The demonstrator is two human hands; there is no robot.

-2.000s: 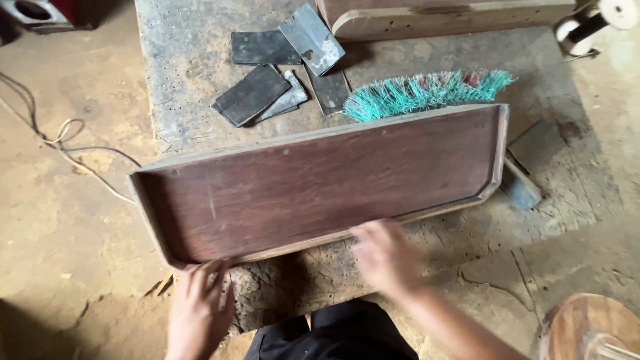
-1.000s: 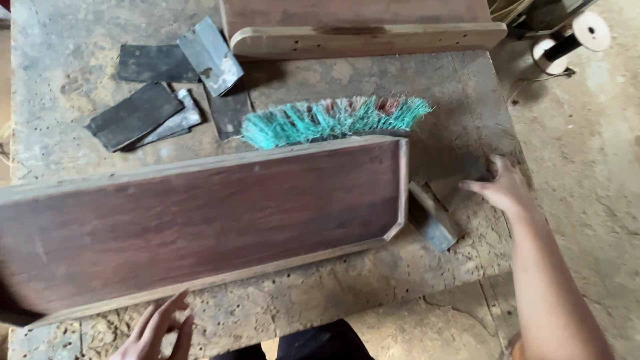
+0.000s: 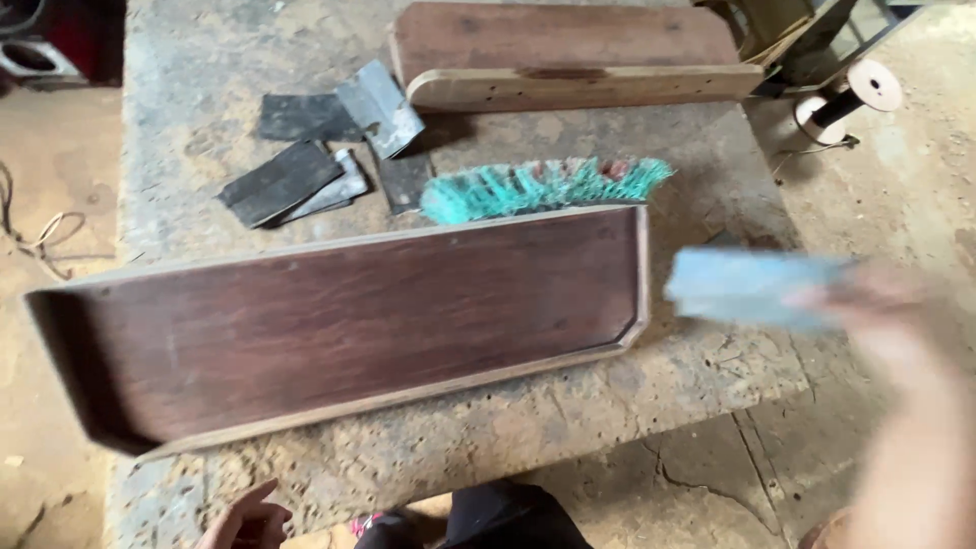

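Note:
A long dark-stained wooden tray or panel with a raised rim [image 3: 366,305] lies slanted on the worn workbench. My right hand [image 3: 869,293], blurred, is past its right end and grips a flat grey-blue piece [image 3: 747,286], perhaps folded sandpaper; the blur hides its details. Low in the view my left hand [image 3: 248,522] stands near the bench's front edge with nothing seen in it, its fingers partly curled. A brush with turquoise bristles [image 3: 534,187] touches the panel's far rim. Folded grey sandpaper [image 3: 380,109] and a dark sheet [image 3: 282,183] lie behind the panel.
Another wooden piece with a pale rounded-end rail [image 3: 579,88] lies at the bench's [image 3: 534,457] back. A spool [image 3: 846,103] stands beyond the bench's right edge. At the left are a cable [image 3: 34,244] on the floor and a red and black object [image 3: 65,46].
My right hand has moved from the near rim to beyond the panel's right end, and now holds the grey-blue piece. One second ago it looked empty. My left hand is off the rim.

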